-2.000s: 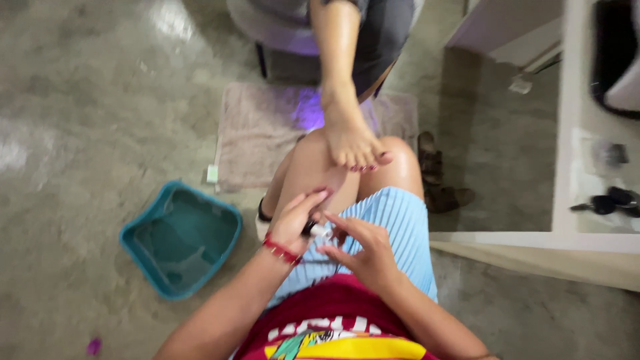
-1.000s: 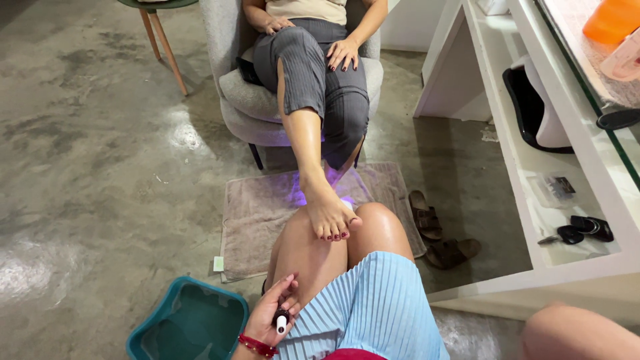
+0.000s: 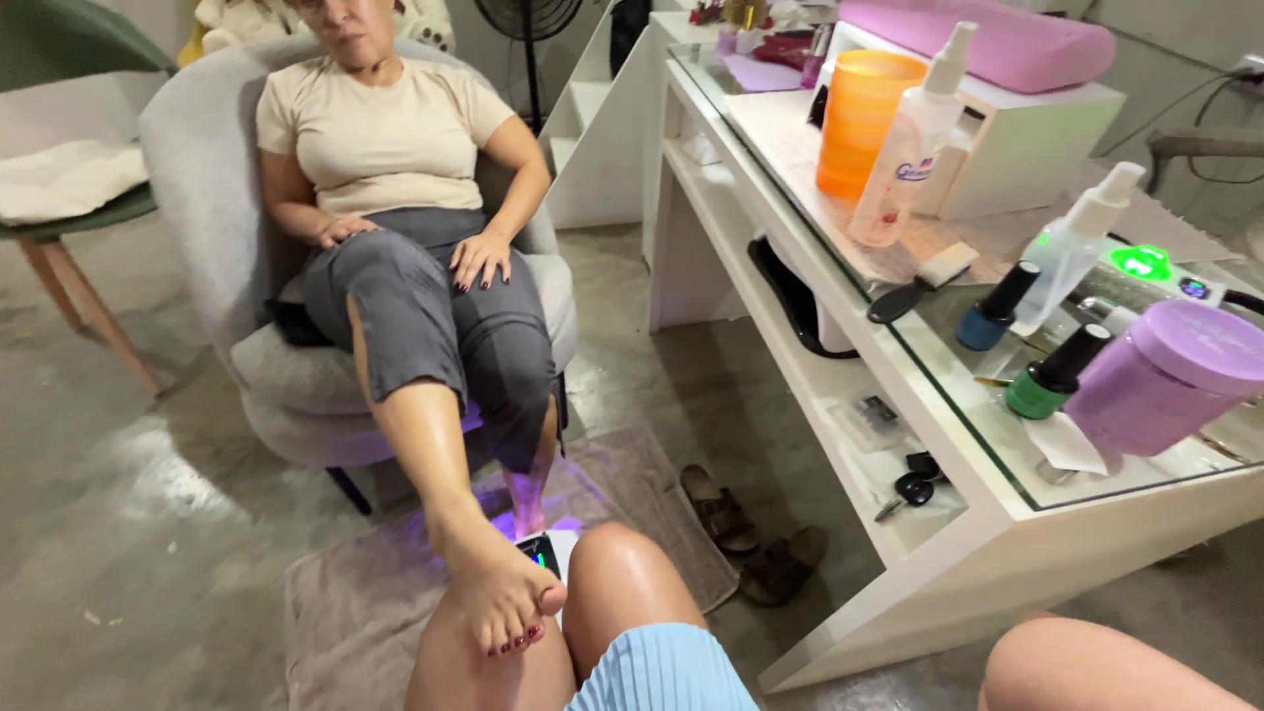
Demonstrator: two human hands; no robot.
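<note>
Neither of my hands is in view; bare skin of a limb [image 3: 1116,667] shows at the lower right edge. A person's bare foot [image 3: 494,583] rests on my thigh by my knee, with dark red polish on the smaller toes. The person's other foot [image 3: 528,504] stands in purple light behind a lamp with a lit display [image 3: 539,556]. On the glass-topped desk [image 3: 948,415] stand a blue polish bottle [image 3: 995,308] and a green polish bottle [image 3: 1057,373], both with black caps. A black-handled brush [image 3: 923,283] lies behind them.
The person sits in a grey armchair [image 3: 197,227]. A lilac jar [image 3: 1165,380], an orange cup [image 3: 864,123] and spray bottles [image 3: 904,148] [image 3: 1076,247] stand on the desk. Keys [image 3: 910,489] lie on its shelf. Sandals [image 3: 755,543] sit beside the towel [image 3: 346,612].
The view has swung up and towards the desk. My left hand, which held a small black-and-white object a second ago, has left view. My right hand was visible two seconds ago.
</note>
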